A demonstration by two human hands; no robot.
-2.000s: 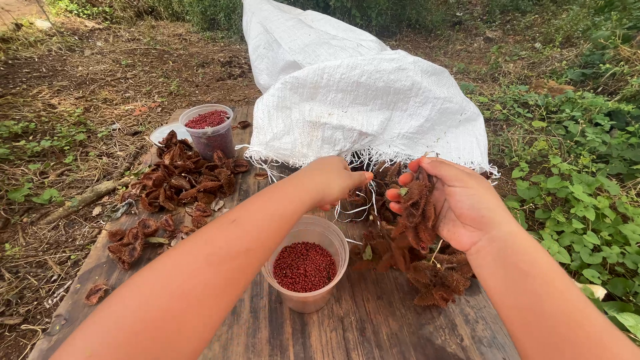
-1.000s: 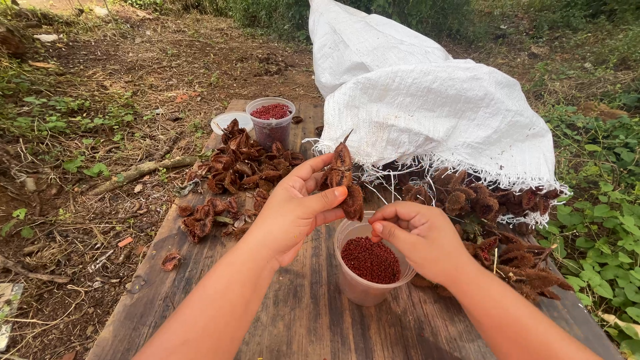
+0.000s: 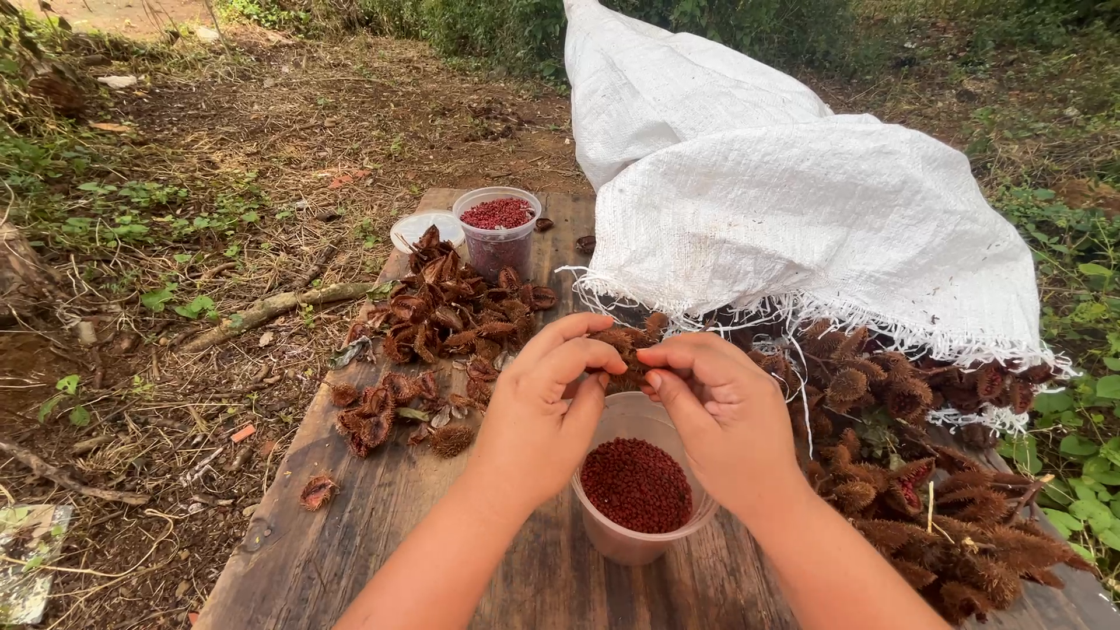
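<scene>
Spiny brown annatto pods (image 3: 628, 343) are pinched between the fingertips of my left hand (image 3: 556, 398) and my right hand (image 3: 722, 411), just above the far rim of a clear plastic tub (image 3: 604, 535). Small dark red seeds (image 3: 637, 486) partly fill this tub. Fingers hide part of the held pods. To the right lies a heap of spiny pods (image 3: 962, 525), a few split with red seeds showing. At the left is a pile of opened brown husks (image 3: 446, 315).
A second plastic tub of red seeds (image 3: 497, 229) stands at the back beside a round lid (image 3: 429, 229). A white woven sack (image 3: 814, 201) with a frayed edge covers more pods at the back right. One husk (image 3: 318, 492) lies near the left edge of the wooden table (image 3: 297, 560).
A second ago my left hand held the pod upright with my right hand lower, over the tub; now both hands meet at the pods. The view has shifted since the earliest frame.
</scene>
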